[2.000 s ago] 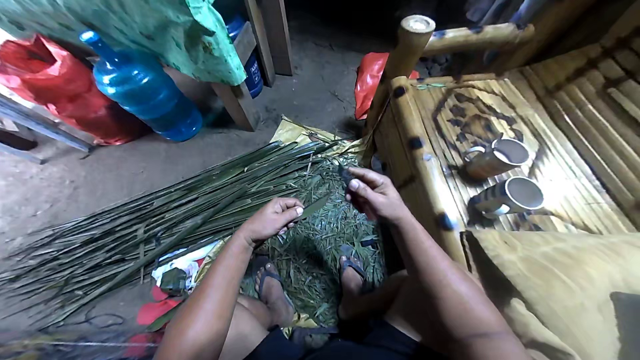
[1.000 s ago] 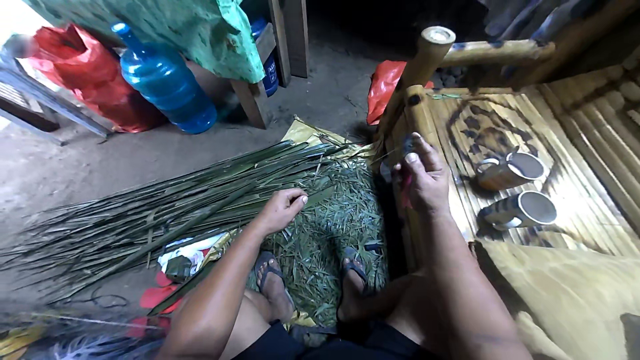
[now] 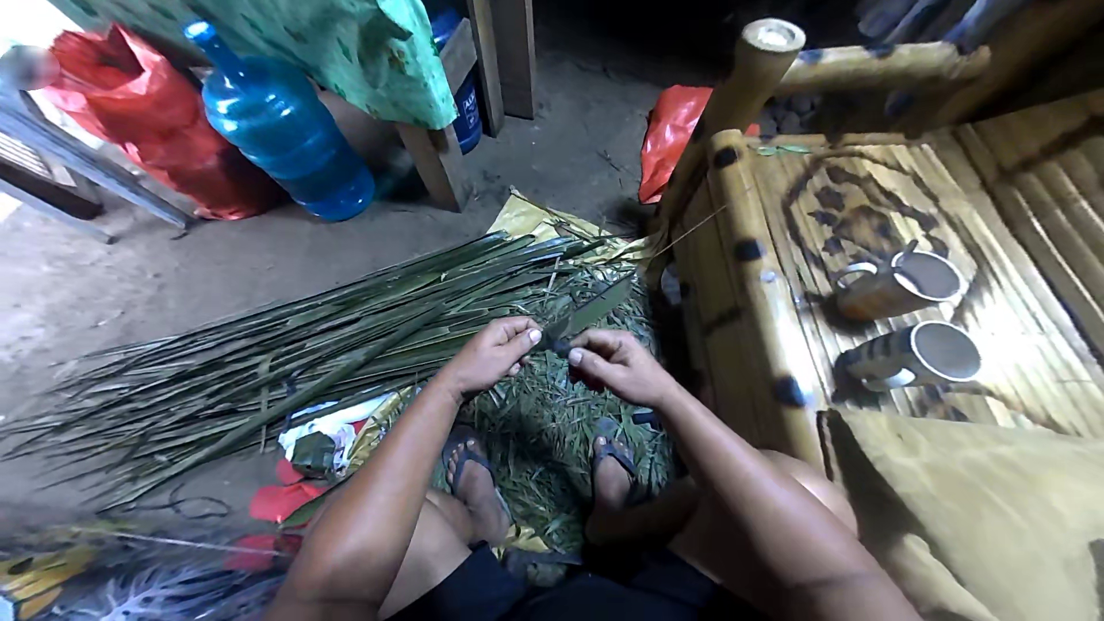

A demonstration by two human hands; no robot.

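My left hand (image 3: 500,354) pinches one end of a green palm leaf strip (image 3: 601,304), which points up and to the right between my hands. Close beside it, my right hand (image 3: 619,366) has thumb and finger closed around a small dark object, perhaps a blade, at the base of the strip; its shape is mostly hidden by the fingers. Long palm fronds (image 3: 345,345) lie in a heap to the left of my hands. Under them, shredded green leaf scraps (image 3: 552,423) cover the floor around my sandalled feet.
At the right stands a bamboo bench (image 3: 862,198) with two mugs (image 3: 906,285) and a yellowish cushion (image 3: 975,509). A blue plastic bottle (image 3: 293,138), a red sack (image 3: 155,121) and a cloth-covered table (image 3: 345,52) are at the upper left. A red plastic bag (image 3: 673,138) lies beside the bench.
My right hand has come down and left from beside the bench to meet my left hand. A leaf strip now shows plainly above the two hands.
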